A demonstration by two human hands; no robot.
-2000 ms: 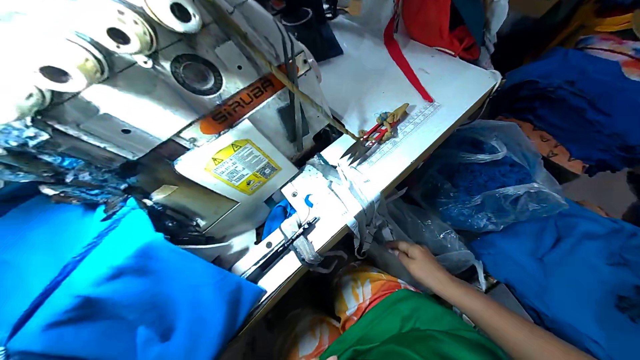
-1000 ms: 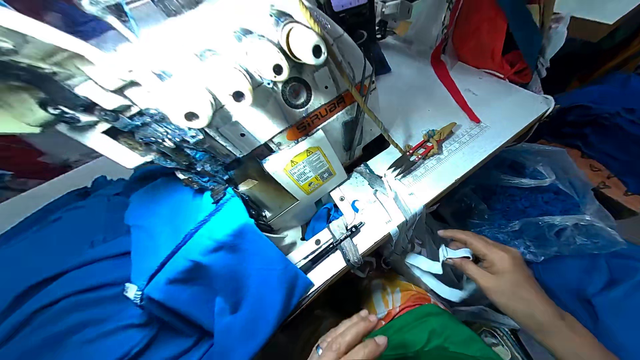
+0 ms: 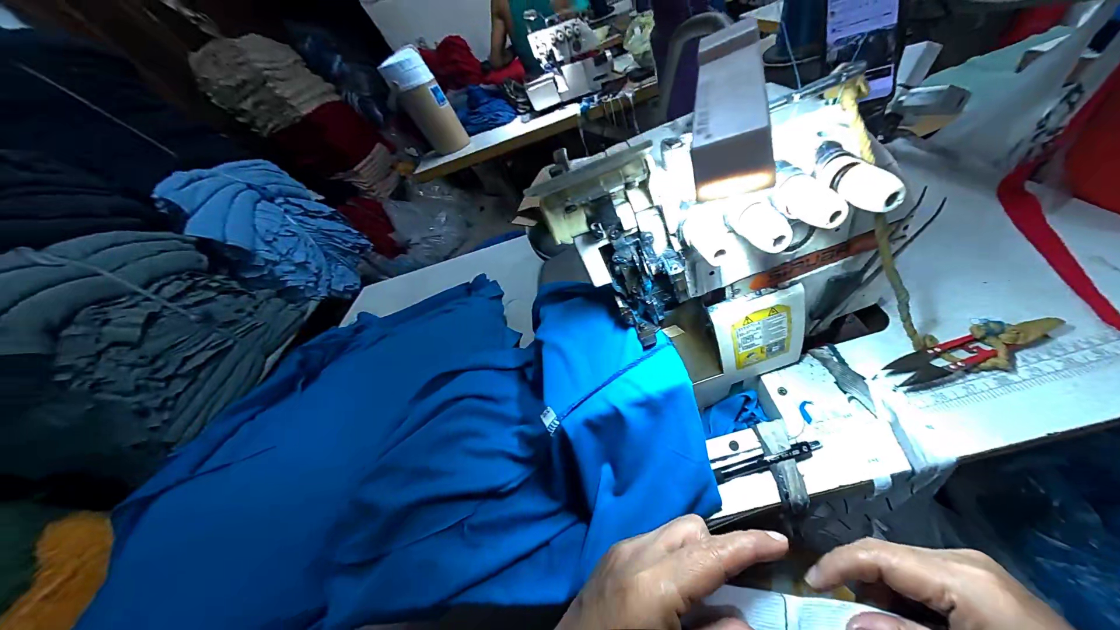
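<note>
At the bottom edge, white ribbed elastic (image 3: pixel 787 605) stretches between my left hand (image 3: pixel 669 573) and my right hand (image 3: pixel 936 582), held by both; the lower fingers are cut off by the frame. Blue fabric (image 3: pixel 437 455) lies to the left of my hands, its seamed part (image 3: pixel 630 411) running up to the needle area of a Siruba overlock sewing machine (image 3: pixel 647 280). A small white tag (image 3: pixel 549 420) sits on that seam. Beyond my hands, a black pen (image 3: pixel 770 461) is taped to the table edge.
Red-handled thread snips (image 3: pixel 954 353), tied to a yellow cord, rest on the table (image 3: pixel 1032 411) at right, near a red strip (image 3: pixel 1050 236). Bundled grey fabric (image 3: pixel 175 332) and light blue fabric (image 3: pixel 262 227) are stacked at left. Another sewing machine (image 3: pixel 564 61) and a person (image 3: pixel 512 31) are behind.
The view has swung left. My right hand, beside the table edge with a white strip a second ago, is now near my left hand, and both hold the white elastic.
</note>
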